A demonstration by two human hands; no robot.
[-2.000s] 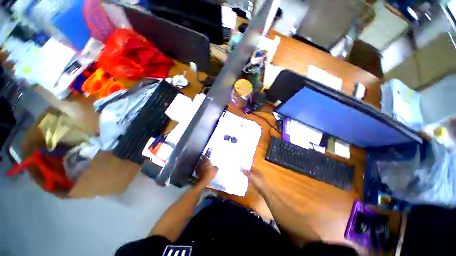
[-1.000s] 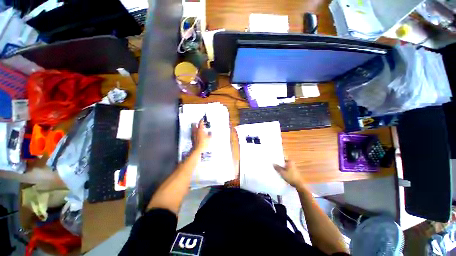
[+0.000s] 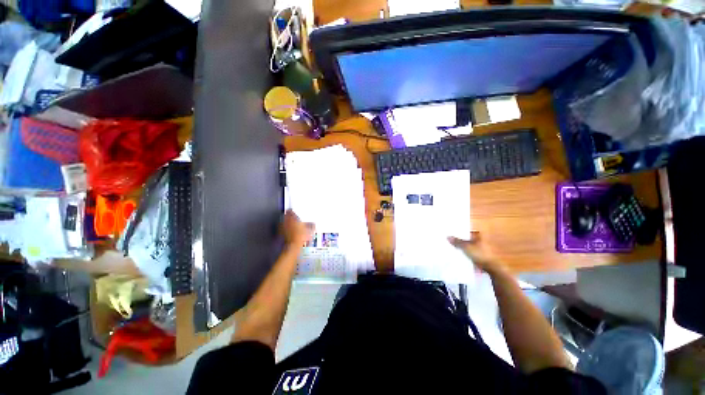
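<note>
A thick, uneven paper stack [image 3: 325, 185] lies on the desk beside the grey partition. Its lower part shows small coloured pictures and a table. My left hand [image 3: 296, 230] is on the stack's left edge; whether its fingers grip a sheet cannot be told. A separate white printed sheet [image 3: 431, 227] with two small dark pictures lies to the right, its top edge at the keyboard and its lower end near my body. My right hand [image 3: 469, 245] holds its right edge, thumb on top.
A keyboard [image 3: 464, 158] and monitor [image 3: 471, 69] stand behind the sheet. A jar with a yellow lid [image 3: 281, 102] is by the partition [image 3: 232, 154]. A purple mouse pad [image 3: 570, 241] with a mouse [image 3: 582, 217] is at right, below a dark blue file basket [image 3: 576, 146].
The view has shifted a little. My left hand has moved from the middle of the stack to its left edge, where a page with coloured pictures now shows. My right hand stays at the separate sheet.
</note>
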